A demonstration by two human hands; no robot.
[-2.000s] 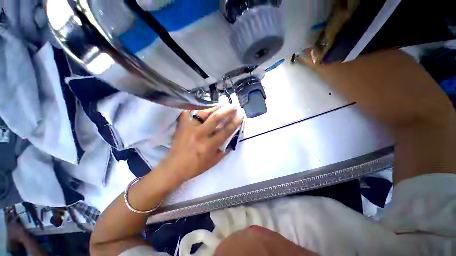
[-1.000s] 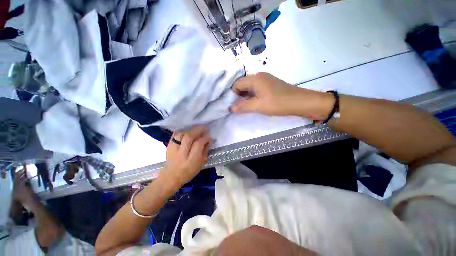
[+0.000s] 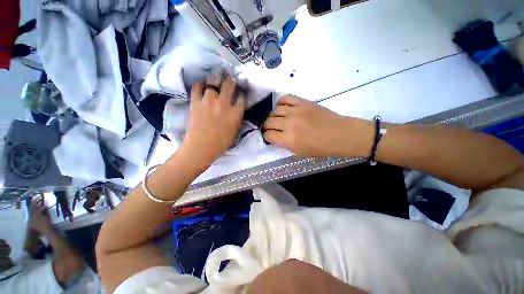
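Observation:
A light grey fabric panel with navy parts lies bunched on the white table in front of the sewing machine. My left hand is on the grey panel, fingers bent into the cloth. My right hand holds the edge of a navy piece at its fingertips, just right of my left hand. The fingertips of both hands are partly hidden in the cloth. The presser foot area is behind the cloth, and the grey-blue guide block sits beside it.
A pile of grey pieces with navy edges lies at the left. A dark bundle with a blue band lies at the far right. A measuring tape runs along the table's front edge. Another person's arm shows at lower left.
My left hand has moved from the table's front edge up onto the grey panel. The panel is now more bunched, with navy cloth between the hands. The view has shifted from the machine head.

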